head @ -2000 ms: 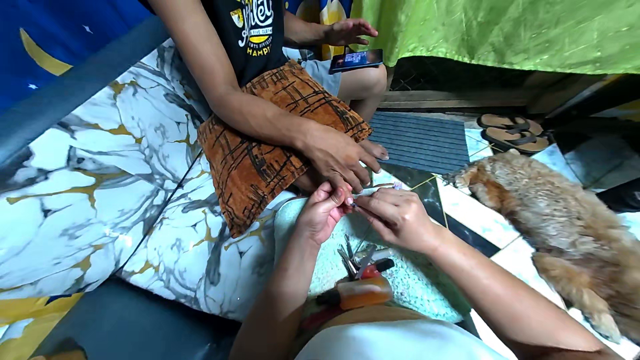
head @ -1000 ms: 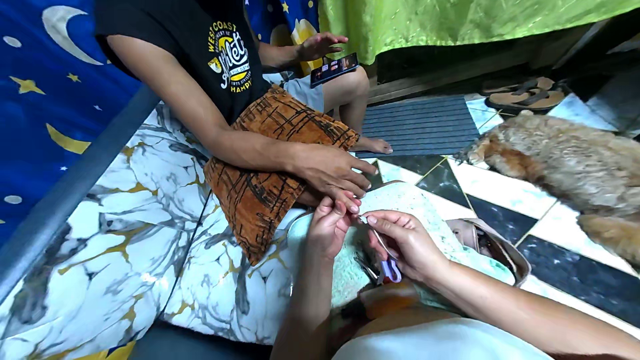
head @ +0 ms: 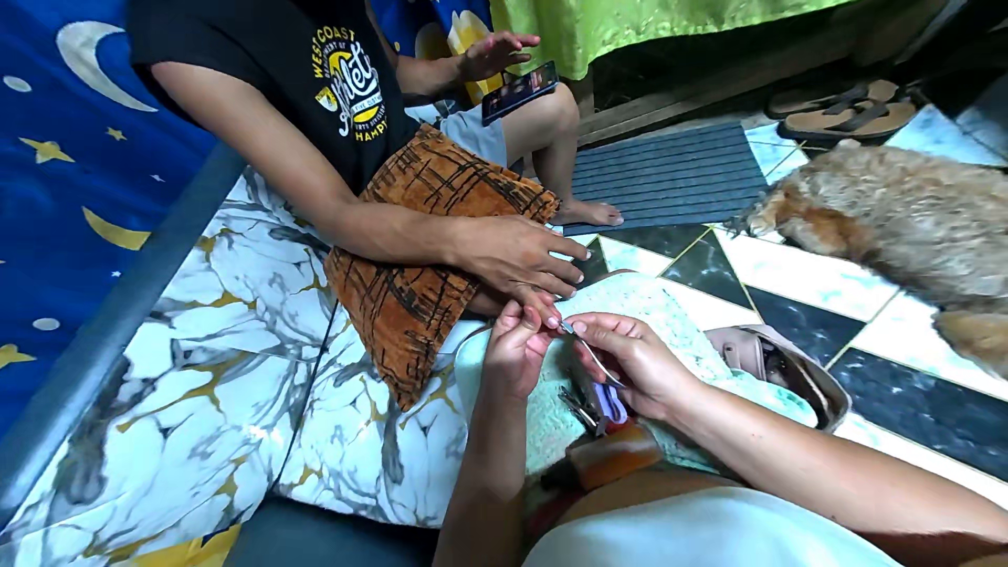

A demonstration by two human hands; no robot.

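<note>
My left hand (head: 517, 350) pinches a fingertip of the other person's hand (head: 524, 252), which lies palm down over an orange-brown patterned cushion (head: 417, 299). Between thumb and fingers my right hand (head: 630, 358) holds a thin metal nail tool (head: 594, 354), its tip at that person's fingernail; the exact kind of tool cannot be told. Below my hands, a pale green towel (head: 543, 417) covers my lap. On it lie several metal tools (head: 580, 409), a lilac item (head: 611, 403) and a bottle with orange-brown contents (head: 614, 457).
The other person holds or rests a phone (head: 520, 93) near the knee. An open pinkish bag (head: 831, 386) stands right of the towel. A furry dog (head: 906, 213) lies on the tiled floor, near sandals (head: 850, 114) and a grey mat (head: 669, 177). A marble-patterned seat (head: 220, 354) is at left.
The view has shifted, bringing the bag into sight. My right hand has turned, showing more of the thin tool. My left hand still holds the person's finger.
</note>
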